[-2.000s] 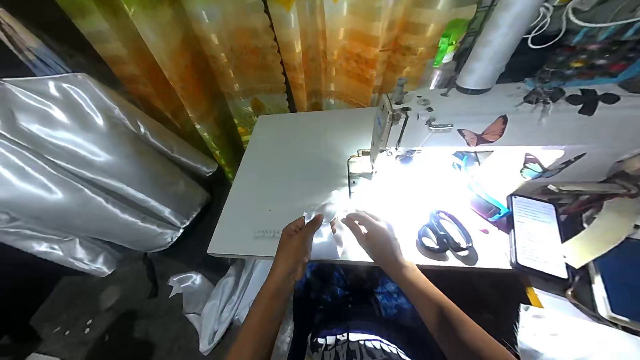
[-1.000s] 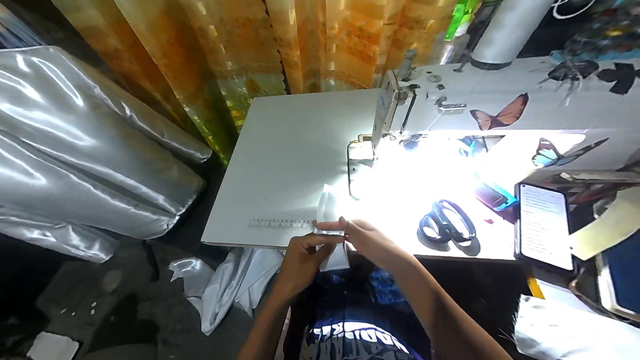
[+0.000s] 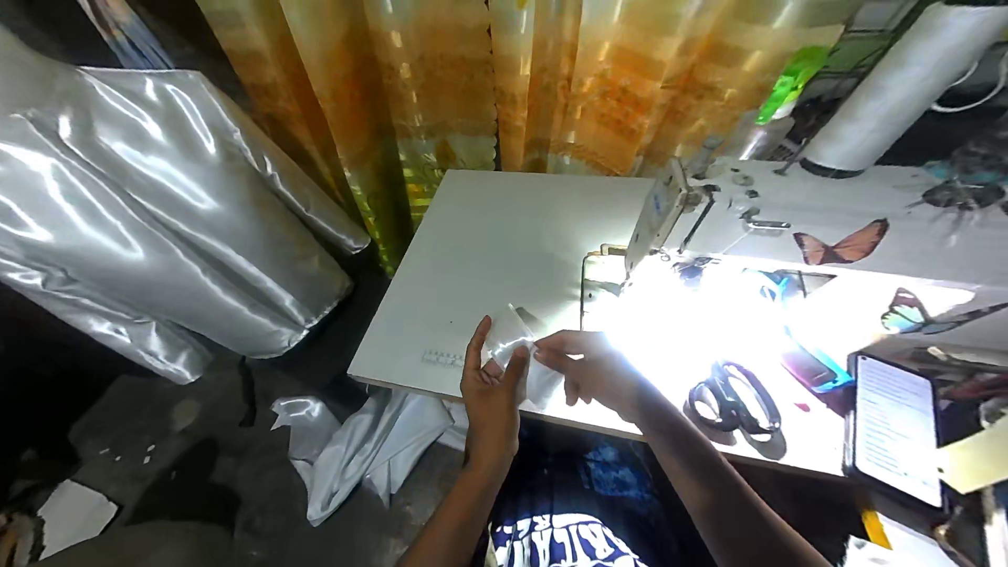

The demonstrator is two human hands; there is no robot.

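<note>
A small piece of shiny white fabric (image 3: 508, 335) is between my two hands, over the front edge of the white sewing table (image 3: 504, 236). My left hand (image 3: 492, 386) holds it from the left, thumb and fingers around it. With thumb and forefinger, my right hand (image 3: 591, 366) pinches its right edge. Part of the fabric hangs below my fingers. A printed ruler scale (image 3: 442, 358) shows on the table just left of my left hand. The sewing machine (image 3: 787, 216) stands to the right, its needle area washed out by bright light.
Black-handled scissors (image 3: 736, 400) lie right of my right hand, with a smartphone (image 3: 896, 429) beyond them. A silver satin garment (image 3: 157, 213) hangs at the left. White cloth (image 3: 378, 449) droops below the table's front edge. An orange curtain (image 3: 441, 87) hangs behind, and a thread cone (image 3: 890, 87) stands upper right.
My hands have parted somewhat, and my left hand is now upright with its fingers raised around the fabric. One second ago both hands were close together, low at the table edge.
</note>
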